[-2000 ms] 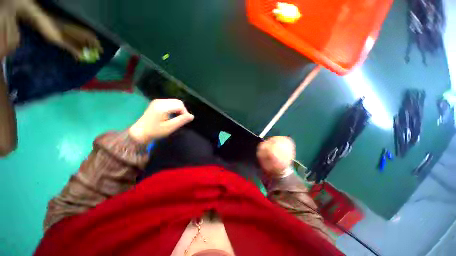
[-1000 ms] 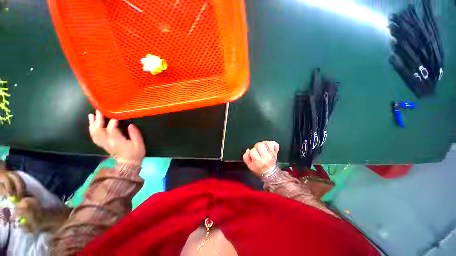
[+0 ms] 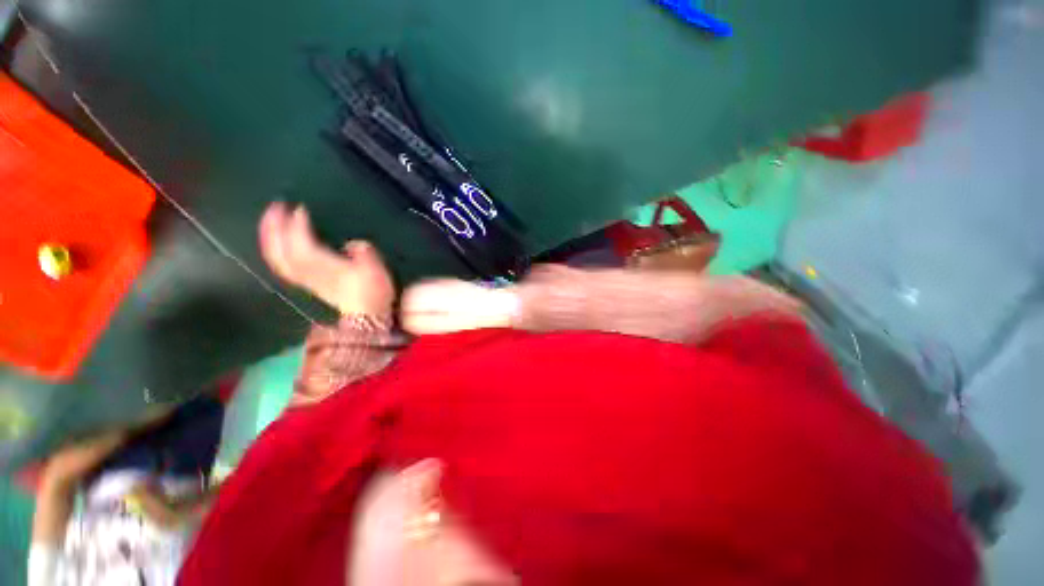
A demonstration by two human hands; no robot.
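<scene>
My left hand [image 3: 326,269] is raised near the bench edge, its fingers apart and nothing in it. My right hand [image 3: 456,306] is strongly blurred and lies beside my left wrist and sleeve cuff; its fingers cannot be made out. A bundle of black straps [image 3: 395,149] with white oval outlines lies on the dark-green table just beyond my hands. Neither hand visibly holds any strap.
An orange-red basket [image 3: 97,218] with a small yellow piece [image 3: 54,262] is at the far left. A blue-handled tool [image 3: 696,17] lies at the top. Red objects [image 3: 876,128] stand beyond the table edge at right. Another person's patterned clothing [image 3: 120,532] shows at lower left.
The view has swung right, so the basket sits further left. My left hand has left the basket's rim. My right hand has come across to my left wrist.
</scene>
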